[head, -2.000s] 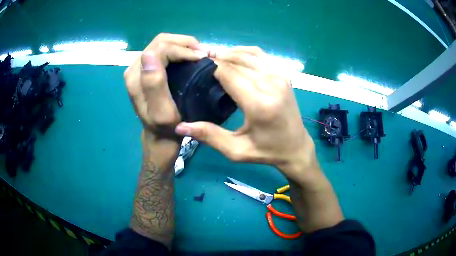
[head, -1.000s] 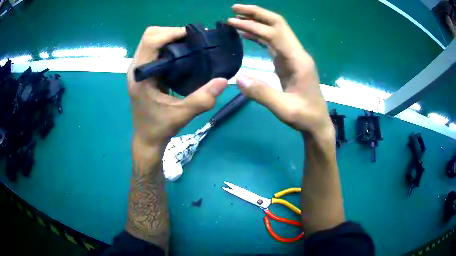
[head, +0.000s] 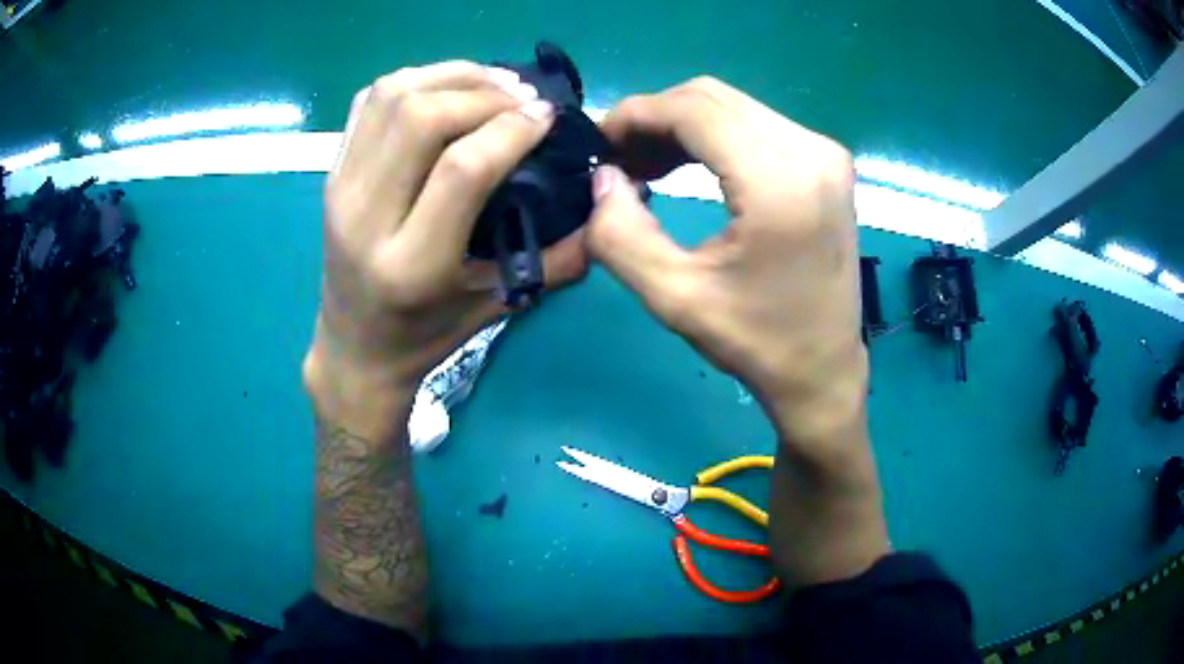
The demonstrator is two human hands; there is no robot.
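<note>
A black plastic motor housing (head: 561,195) is held up above the bench, its stubby tube pointing down toward me. My left hand (head: 416,208) is wrapped around its left side, fingers over the top. My right hand (head: 747,240) is at its right side, with thumb and forefinger pinched at the housing's edge near a tiny white spot. Whether the fingers hold a small piece there is hidden. Under my left wrist lies the wrapped-head mallet (head: 442,396); its handle is mostly hidden. Scissors (head: 662,499) with red and yellow handles lie slightly open below my hands.
A heap of black plastic parts (head: 59,285) lies at left. Waiting units (head: 945,292) and narrow black parts (head: 1074,383) stand at right. A black scrap (head: 493,505) lies left of the scissors. A white rail (head: 922,197) with a post (head: 1084,162) borders the green conveyor.
The housing has turned so its tube points down toward me instead of left. My left hand has shifted its grip over the top. My right hand, apart from the housing one second ago, now touches its right side.
</note>
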